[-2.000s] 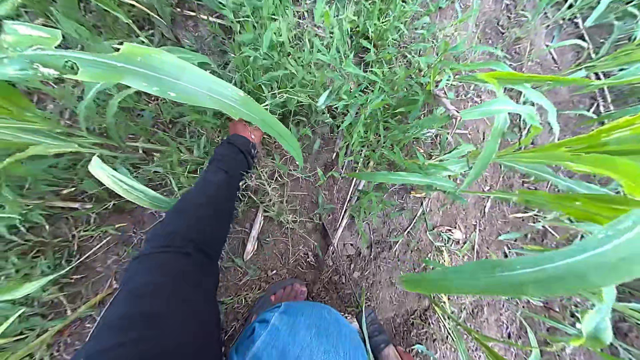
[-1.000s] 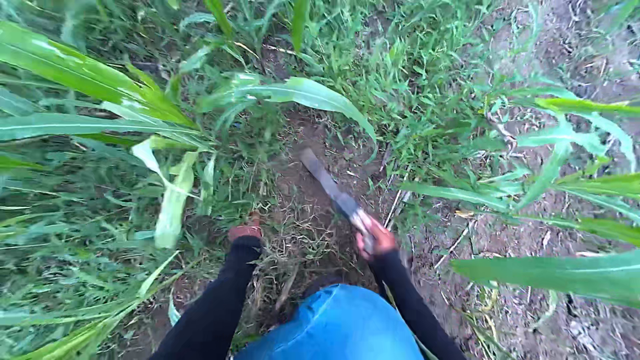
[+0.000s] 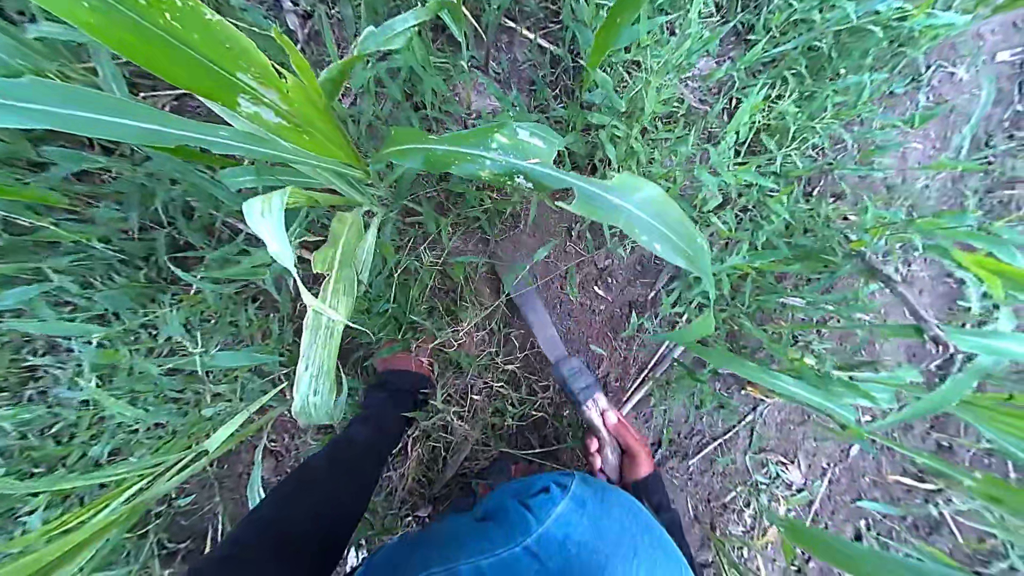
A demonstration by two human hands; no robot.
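Note:
My right hand (image 3: 621,450) is closed around the wooden handle of a long-bladed hand tool (image 3: 538,316), at the lower middle. Dark wrapping covers the joint of handle and blade, and the blade's far end rests at or near the bare soil (image 3: 608,296). My left hand (image 3: 406,358) is low among the weeds (image 3: 448,280) left of the blade, mostly hidden by grass and the black sleeve; its fingers cannot be made out. Just above and left of it stands a maize plant (image 3: 364,188) with broad leaves, one arching over the blade's tip.
A withered, pale maize leaf (image 3: 328,344) hangs beside my left hand. More long leaves (image 3: 788,384) reach in from the right. Dry stalks (image 3: 652,372) lie by the tool. Dense low grass (image 3: 200,264) covers the left side. My knee in blue cloth (image 3: 536,528) is at the bottom.
My right hand and the bladed tool, out of view two seconds ago, are now in view over the soil. The view has shifted, with the maize plant now nearer the middle.

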